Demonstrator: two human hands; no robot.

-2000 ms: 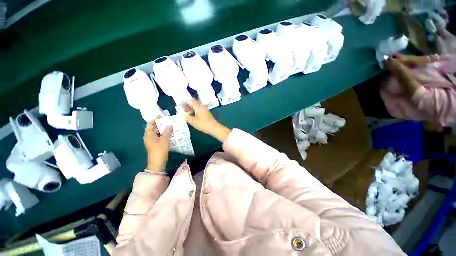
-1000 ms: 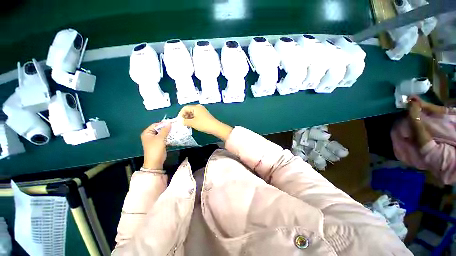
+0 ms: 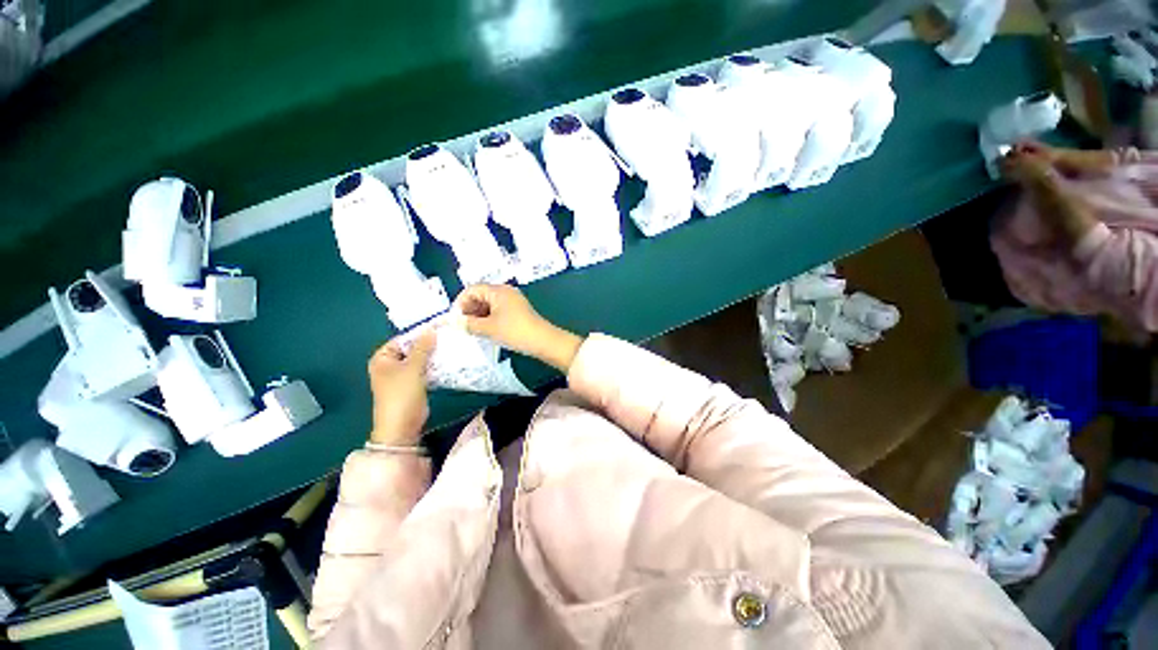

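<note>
My left hand (image 3: 401, 381) is shut on the left edge of a white label sheet (image 3: 472, 362) with small printed marks, held low at the bench's front edge. My right hand (image 3: 498, 312) is at the sheet's upper right edge, thumb and fingers pinched together; whether a label is between them is hidden. A row of several white PTZ security cameras (image 3: 517, 191) stands just beyond my hands, lenses towards the conveyor. The leftmost camera (image 3: 377, 238) has its base just above the sheet.
Several white cameras (image 3: 207, 387) stand or lie at the left of the green bench (image 3: 711, 273). A printed paper sheet (image 3: 203, 622) hangs at lower left. Cardboard boxes (image 3: 889, 368) with white wrapped parts are at lower right. Another worker's hands (image 3: 1035, 165) hold a camera at right.
The view has tilted and shifted between frames. My hands stay together at the label sheet. The camera row keeps its order.
</note>
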